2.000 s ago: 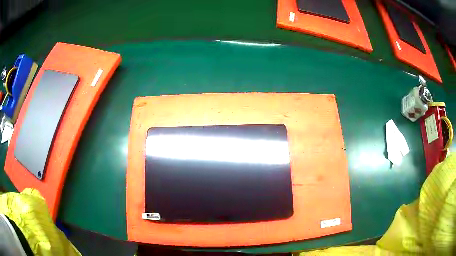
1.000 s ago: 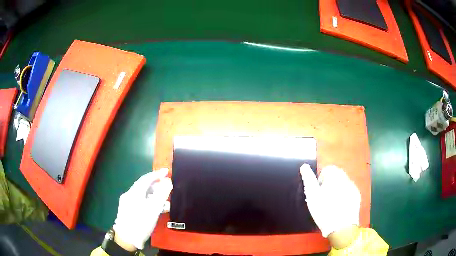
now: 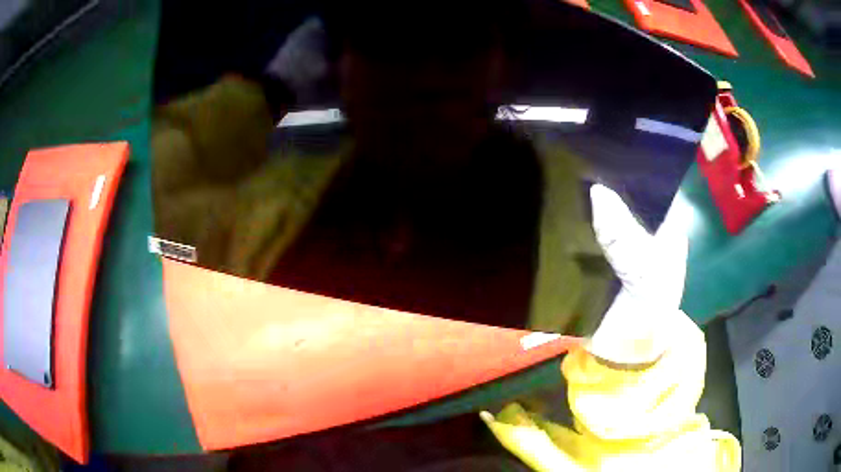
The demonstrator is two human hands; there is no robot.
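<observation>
The tablet (image 3: 396, 184) is lifted close to the camera, its glossy black screen facing me and mirroring lights and yellow sleeves. A small white label (image 3: 173, 249) sits at its lower-left corner. My right hand (image 3: 641, 267), in a white glove, grips the tablet's right edge, with the thumb on the screen. My left hand is not directly visible; a faint pale shape at the screen's upper left looks like a reflection. The foam pad (image 3: 304, 369) lies below the tablet, partly hidden by it.
A second tablet (image 3: 35, 286), grey back up, lies on a foam pad (image 3: 78, 350) at the left. A red block with a yellow ring (image 3: 733, 175) is at the right. More foam pads (image 3: 696, 28) with dark tablets are at the upper right. A grey perforated surface (image 3: 793, 369) is at lower right.
The tablet has risen off its pad towards the camera and now fills the upper view. My right hand has stayed at its right edge; my left hand has gone from sight.
</observation>
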